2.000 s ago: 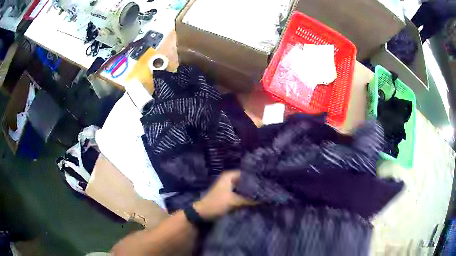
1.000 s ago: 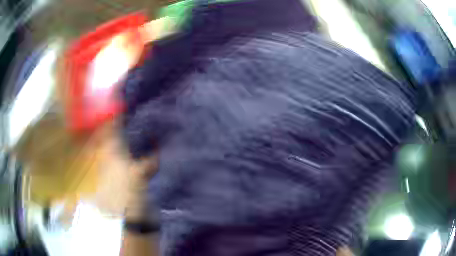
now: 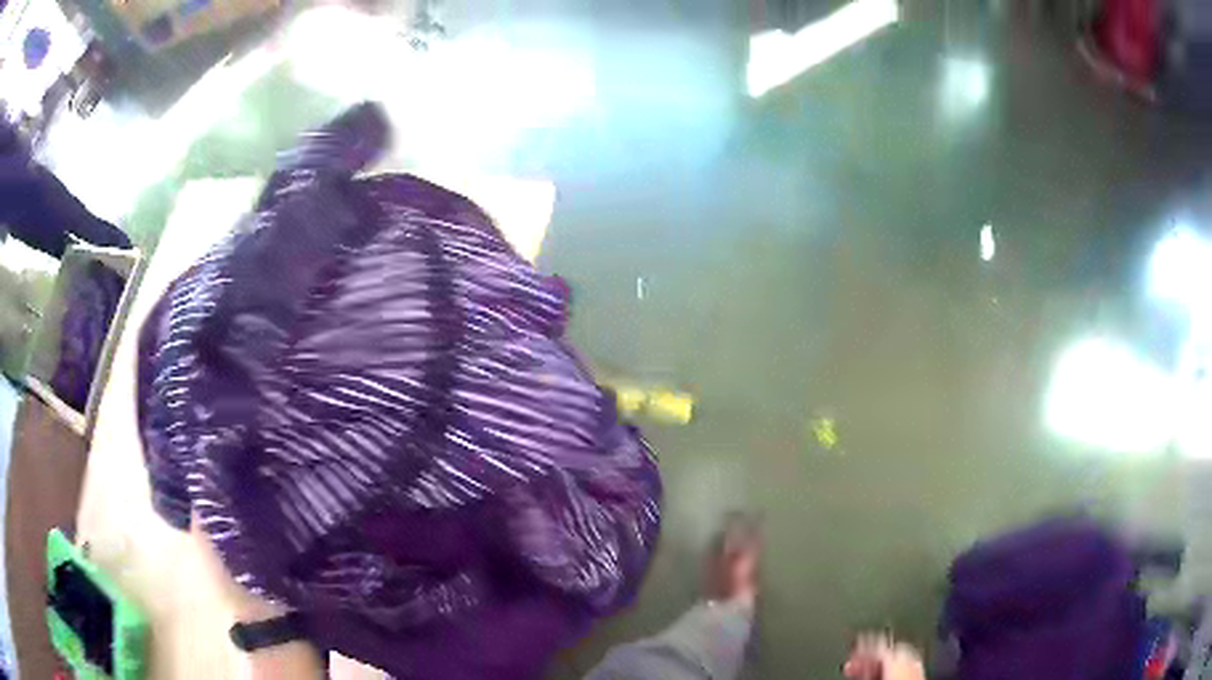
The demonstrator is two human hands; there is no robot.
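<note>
A bulky dark purple garment with thin white lines [image 3: 399, 359] hangs bunched at the left centre, over the light table. My left hand [image 3: 217, 547], above a black wristband, is at its lower left edge and grips it; most of the fingers are hidden by the cloth. My right hand [image 3: 884, 659] is small, blurred and cut off at the bottom edge, apart from the garment; its finger state is unclear.
The light table edge [image 3: 113, 511] runs down the left, with a green basket [image 3: 122, 624] holding something dark. A carton [image 3: 117, 326] holds dark cloth. Green floor has yellow marks. A grey-clad limb [image 3: 685, 648] and a dark purple bundle [image 3: 1043, 598] are low right.
The view has swung right from the table to the floor. The striped garment has moved with my left hand, and now shows at the left. My right hand shows more clearly at the bottom.
</note>
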